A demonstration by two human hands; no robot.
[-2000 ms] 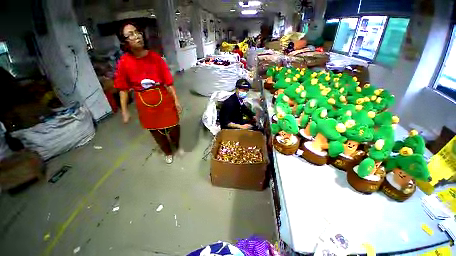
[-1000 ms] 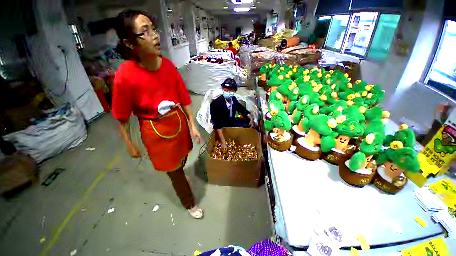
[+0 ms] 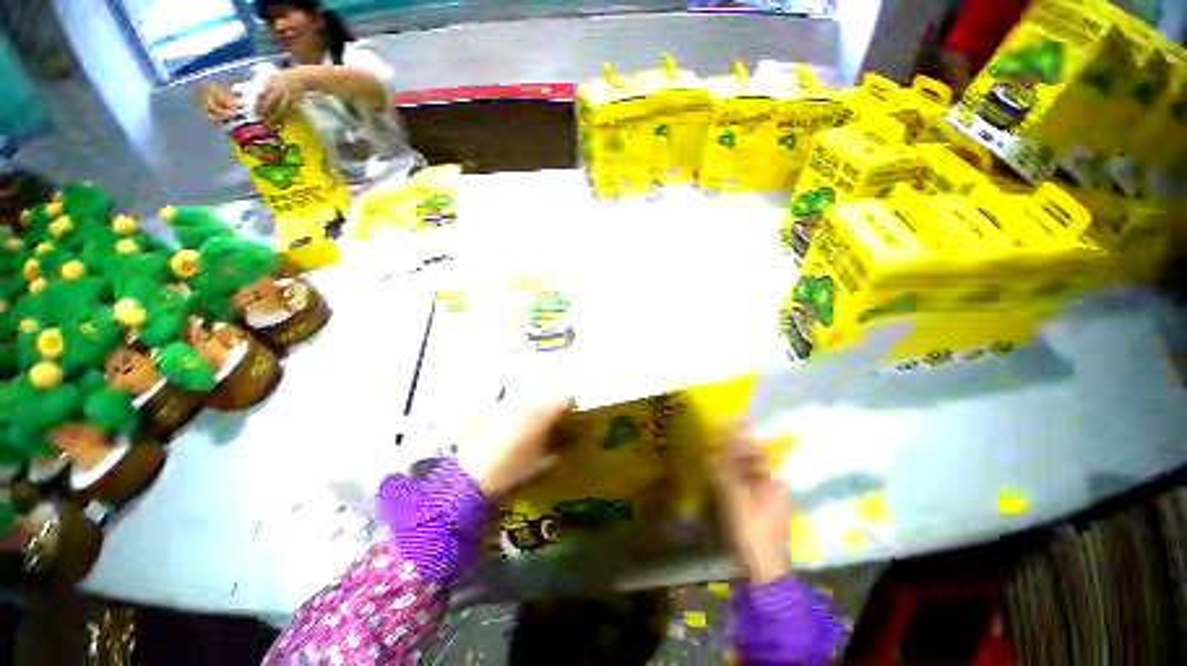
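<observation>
A yellow printed gift box (image 3: 612, 455), partly folded, lies on its side at the near table edge in front of me. My left hand (image 3: 523, 449) is on its left end, fingers at the upper edge. My right hand (image 3: 755, 501) is at its right end, holding a raised yellow flap; this hand is blurred. Both sleeves are purple at the cuffs. The box's underside and my fingertips are partly hidden.
Plush plant toys (image 3: 130, 338) crowd the left. Finished yellow boxes (image 3: 937, 260) stand in rows at right and back. A person (image 3: 345, 98) opposite holds a yellow box. Yellow scraps (image 3: 859, 520) lie near right; stacked flat sheets (image 3: 1106, 586) stand below the edge.
The view has swung from the aisle and the brown carton to the table. Both my hands and the box between them are now in view; the toys now show at left.
</observation>
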